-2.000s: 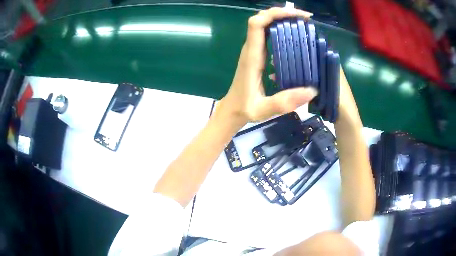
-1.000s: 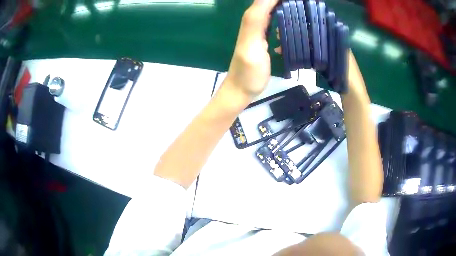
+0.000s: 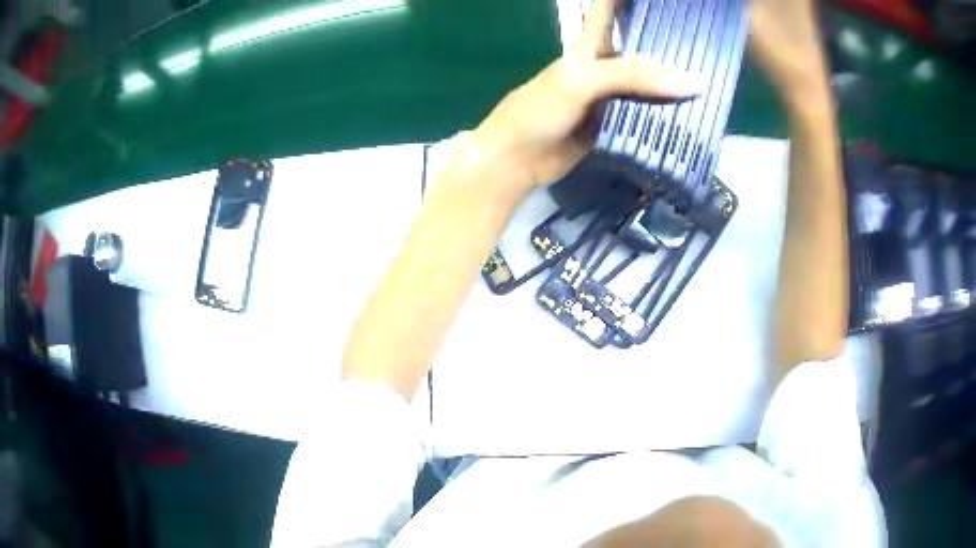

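Note:
A stack of middle frames [image 3: 685,91] is held at the top of the picture, its long edges showing as pale blue-grey ribs. My left hand [image 3: 562,112] grips it from the left, thumb across the ribs. My right hand [image 3: 787,37] is at its upper right side, partly cut off by the top edge; its fingers are mostly hidden. Below the stack, several loose overlapping frames [image 3: 653,284] lie fanned on the white bench, partly covered by the stack and my left hand. A single frame [image 3: 233,236] lies apart at the left.
The white bench [image 3: 321,246] has a green surface [image 3: 321,96] behind it. A black box [image 3: 98,326] and a round metal item [image 3: 105,250] stand at the left. A dark ribbed mass of frames [image 3: 910,252] is at the far right. A red tray [image 3: 888,13] shows at the upper right.
The stack has turned and tilted, showing more of its ribbed edges, and now overlaps the loose frames in view. My left thumb lies across it again. The camera view has shifted.

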